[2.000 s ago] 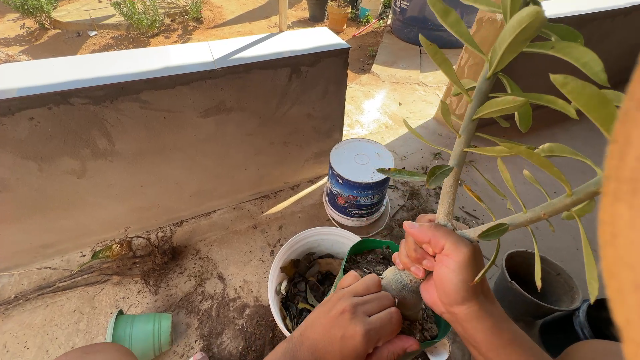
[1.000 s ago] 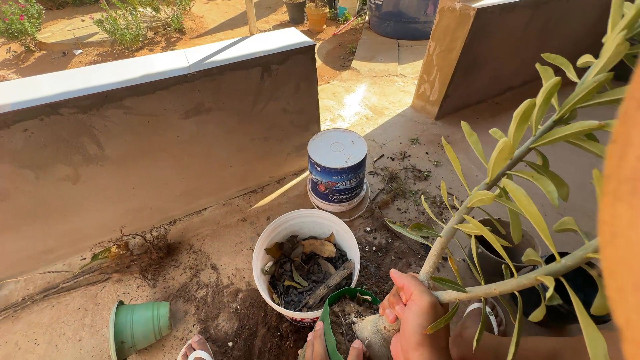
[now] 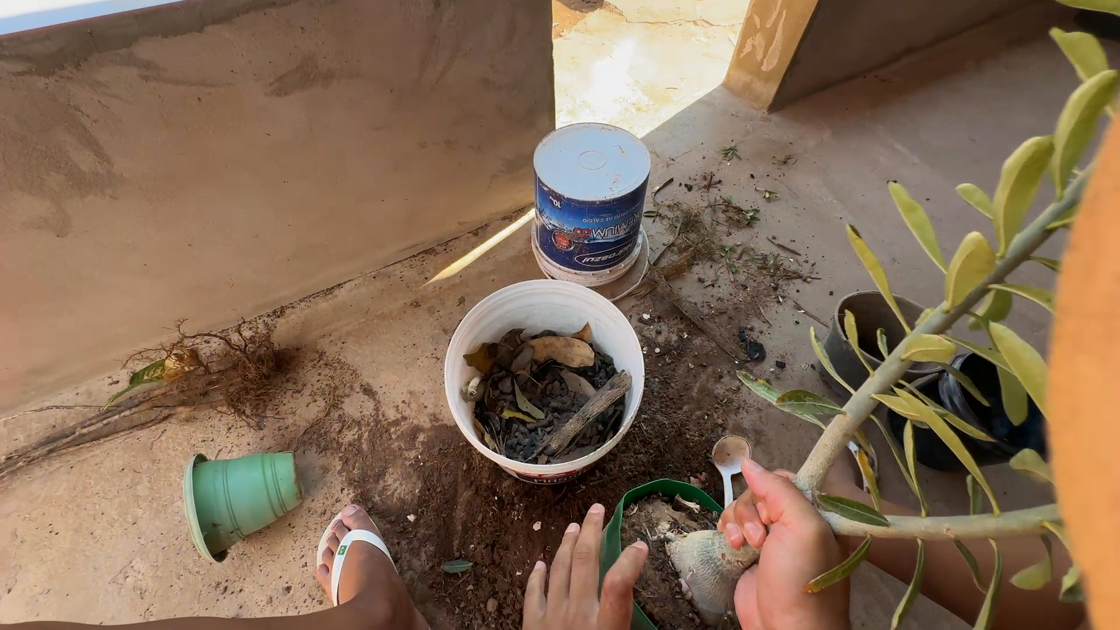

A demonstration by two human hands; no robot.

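My right hand (image 3: 787, 551) grips the thick base of a leafy desert rose plant (image 3: 853, 416), whose branches lean up and to the right. The plant's swollen pale base (image 3: 707, 569) sits in soil inside a green pot (image 3: 615, 525), tilted at the bottom of the view. Beside the pot's left rim is my left hand (image 3: 582, 573), its fingers apart and holding nothing visible. A white plastic bucket (image 3: 457, 367) holding dry leaves, dark soil and a piece of wood stands just beyond. A white scoop (image 3: 729, 459) lies between the pot and the plant stem.
An upturned blue-and-white paint bucket (image 3: 592, 206) stands behind the white one. A green plastic pot (image 3: 245, 497) lies on its side near my sandalled foot (image 3: 363, 556). An uprooted plant (image 3: 197, 381) lies by the low wall (image 3: 280, 157). Dark pots (image 3: 866, 337) stand at right.
My left hand has come off the green pot's rim and its fingers have spread. The plant leans further right than two seconds ago. The view has tilted down.
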